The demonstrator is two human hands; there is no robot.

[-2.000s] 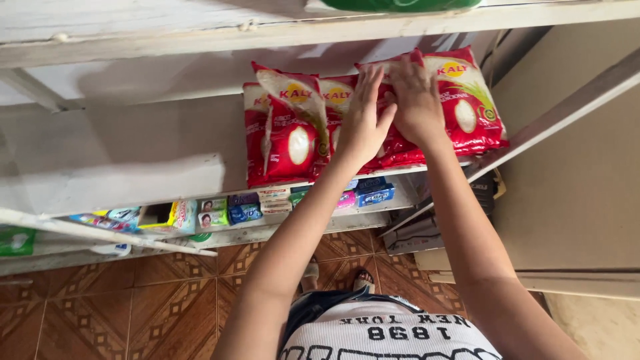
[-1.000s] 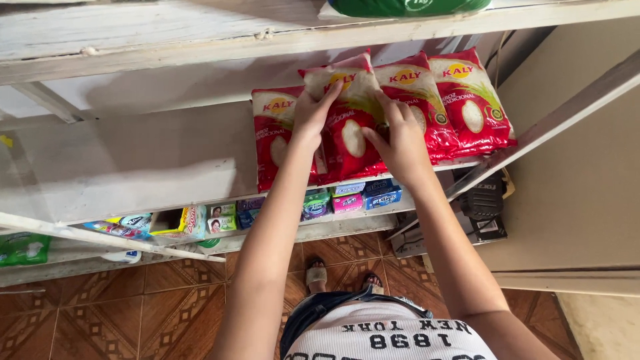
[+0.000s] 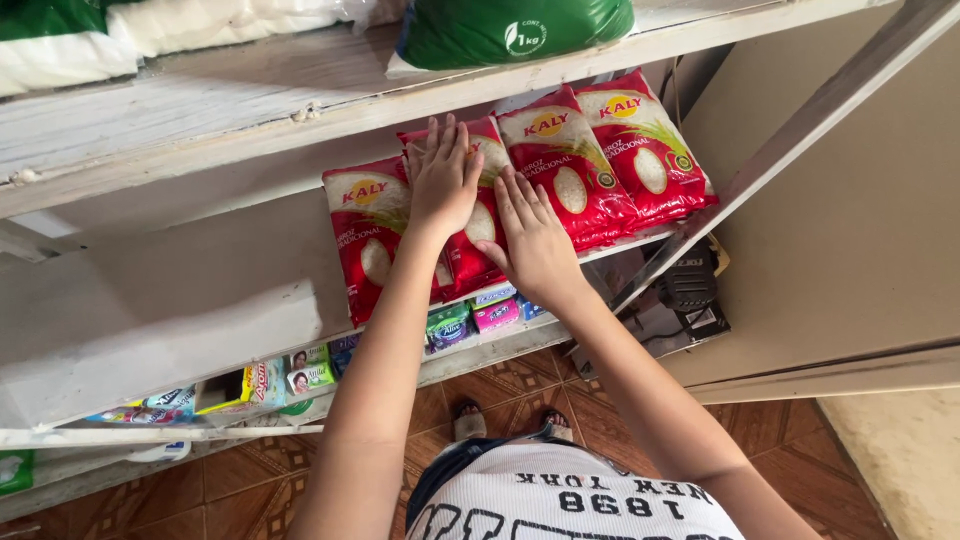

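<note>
Several red and clear plastic bags of Kaly rice lie side by side on the right part of a white wooden shelf. My left hand (image 3: 442, 176) rests flat on the upper part of a rice bag (image 3: 478, 255), fingers pointing up. My right hand (image 3: 536, 236) lies flat on the same bag's right side, beside the neighbouring rice bag (image 3: 568, 169). Neither hand grips anything. Another rice bag (image 3: 365, 247) is left of my left arm, and one more rice bag (image 3: 645, 150) is at the right end, near the slanting post.
The upper shelf's edge (image 3: 300, 120) runs just above the bags and bears a green bag (image 3: 517, 30). A lower shelf holds soap packs (image 3: 448, 326) and a carton (image 3: 225, 390). At the right are a slanted white post (image 3: 795, 135) and a black device (image 3: 686, 277).
One second ago both hands held a bag by its sides with its top raised; it now lies lower among the others, my hands flat on it. Two seconds ago both hands were farther right.
</note>
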